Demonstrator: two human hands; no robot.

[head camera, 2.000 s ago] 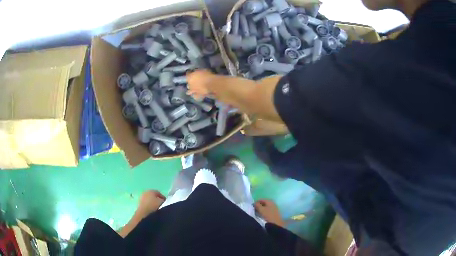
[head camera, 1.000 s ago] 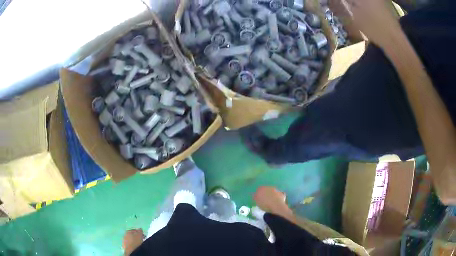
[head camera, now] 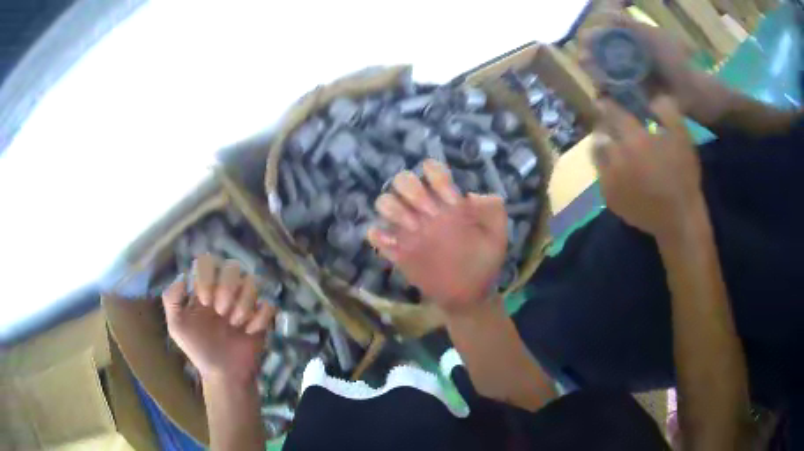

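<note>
Grey plastic fan bodies [head camera: 344,145] fill a large open bulk carton [head camera: 275,167] in front of me. A second open carton [head camera: 145,339] at the lower left also holds grey fan bodies. My left hand [head camera: 220,321] is raised over the left carton, fingers slightly curled, holding nothing. My right hand [head camera: 445,233] is raised over the middle carton with its fingers apart and empty. Neither hand visibly touches a fan body. The picture is blurred.
Another person's hands [head camera: 648,167] hold a grey fan body [head camera: 622,57] at the upper right, with that person's dark clothing close on my right. A smaller carton [head camera: 573,75] with parts stands behind. A closed brown carton [head camera: 57,388] is at the lower left.
My hands have risen from beside my legs to above the cartons. The view has shifted to the right. The other person's hands now show a fan body at the upper right.
</note>
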